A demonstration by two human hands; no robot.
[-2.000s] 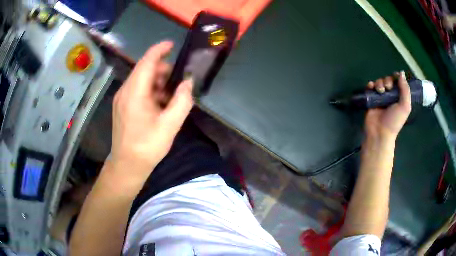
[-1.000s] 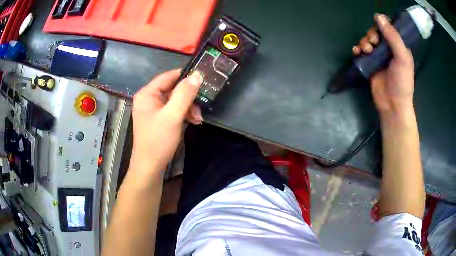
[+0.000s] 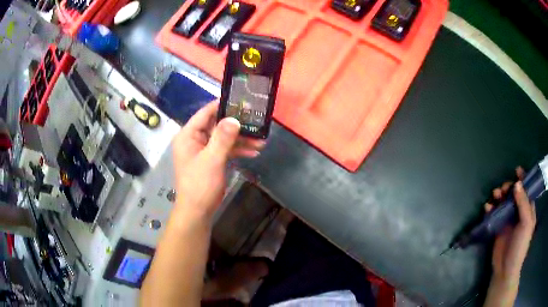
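My left hand [image 3: 204, 159] holds a black flat electronic unit [image 3: 251, 87] upright, with its round gold part at the top and its circuit-patterned face towards me. The thumb lies on its lower edge. The unit is above the near left edge of an orange-red parts tray [image 3: 345, 90]. My right hand [image 3: 512, 225] holds a thick black corded tool, probably an electric screwdriver [image 3: 502, 217], near the right edge of the picture. Its narrow tip points left, just above the green worktop. Its white rear end is cut off by the picture's edge.
Several units lie in the tray pockets, including one at the top right [image 3: 395, 18]. A dark blue object [image 3: 185, 96] lies left of the tray. The white-grey machine [image 3: 157, 201] with a lit touchscreen [image 3: 131, 266] is at left. A yellow-and-black handle [image 3: 143, 114] lies on its edge.
The view has swung left, showing more of the tray and machine. My left hand still holds the unit, now more upright. The right hand and tool appear lower and further right.
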